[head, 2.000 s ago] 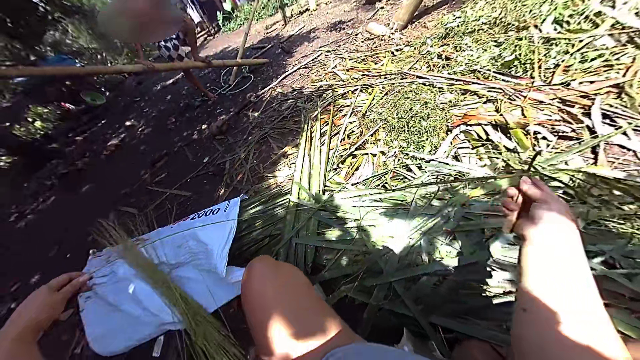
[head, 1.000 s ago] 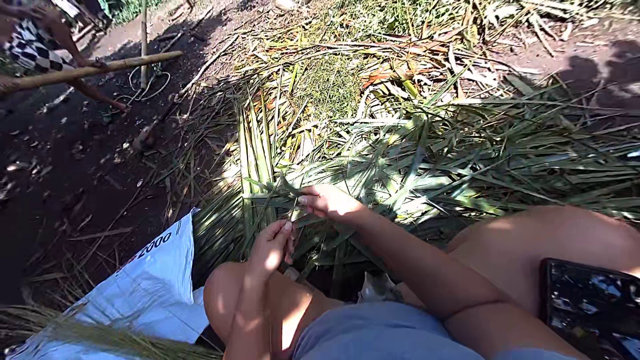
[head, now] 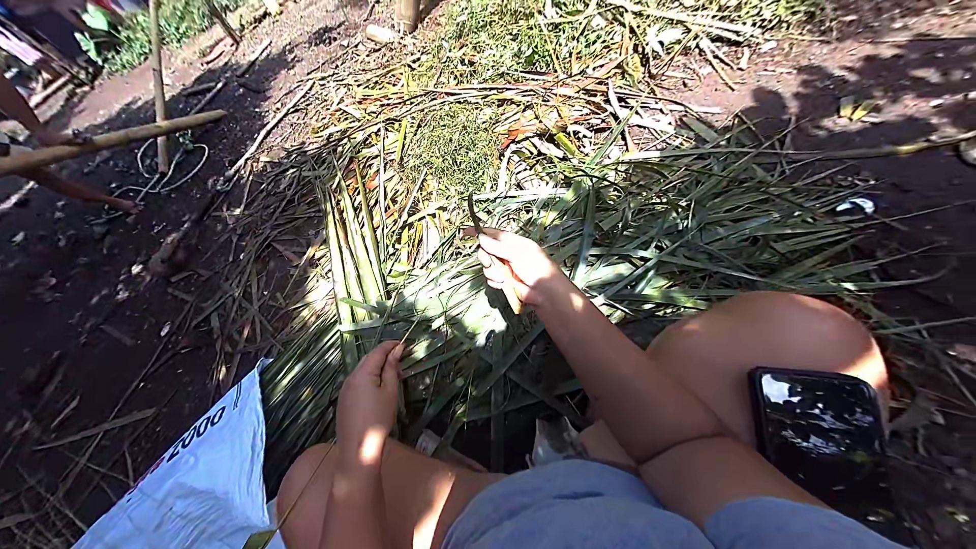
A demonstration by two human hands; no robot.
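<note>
My left hand [head: 370, 396], above my left knee, pinches a thin leaf midrib [head: 305, 488] that runs down toward the bottom edge. My right hand [head: 515, 267] is raised over the leaf pile, closed around a small dark curved blade [head: 474, 213] whose tip points up; its handle is mostly hidden in the fingers. Long green palm leaflets [head: 640, 252] lie heaped in front of my legs, and a few broad pale-green strips [head: 351, 252] lie side by side left of centre. The two hands are apart.
A white woven sack [head: 206, 473] with printing lies at lower left. A smartphone [head: 823, 435] rests on my right thigh. At upper left, another person's arm [head: 69, 187] is near a bamboo pole [head: 114, 141] and a looped cord [head: 200, 164].
One second ago my hands were close together over the leaves; now they are apart, the right raised with the blade. Two seconds ago my left hand was beside the sack and the hands were wide apart.
</note>
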